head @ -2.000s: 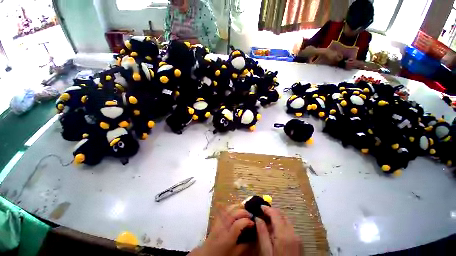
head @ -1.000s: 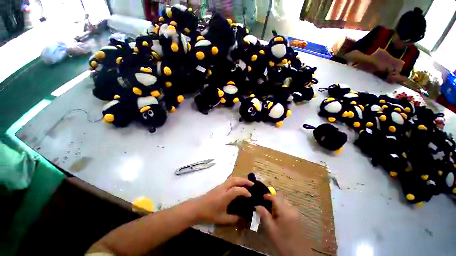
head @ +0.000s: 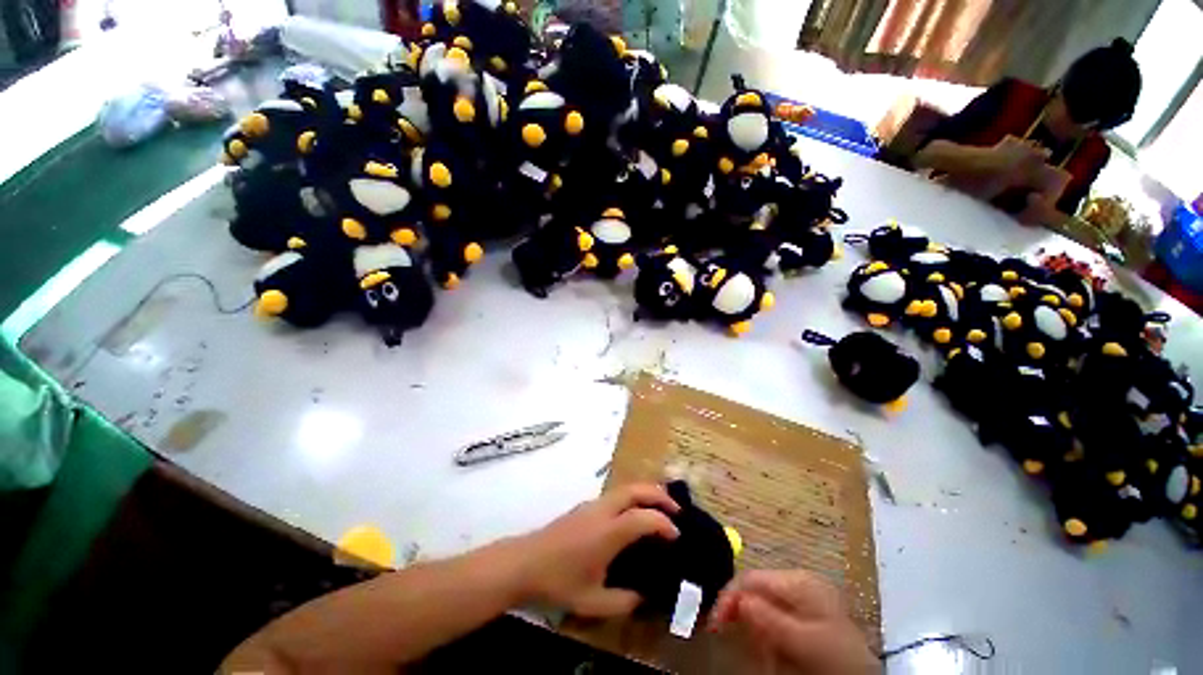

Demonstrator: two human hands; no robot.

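A black plush penguin (head: 669,560) is held low over the corrugated cardboard pad (head: 778,462). A white label (head: 686,609) faces up on it, and a yellow part shows at its right side. My left hand (head: 581,547) grips the plush from the left. My right hand (head: 792,620) is just right of the label with its fingertips pinched together. Whether it holds a needle is too small to tell. A dark thread (head: 943,644) curls on the table beside my right hand.
Silver snips (head: 509,444) lie left of the pad. One penguin (head: 871,367) lies apart, between a large penguin pile (head: 528,172) at back left and another pile (head: 1069,382) at right. A yellow patch (head: 366,546) is at the near edge. A seated person is at back right.
The view has swung right since the oldest frame. My right hand has moved off the plush, to the right and down. The label shows more fully, and dark thread now shows at right.
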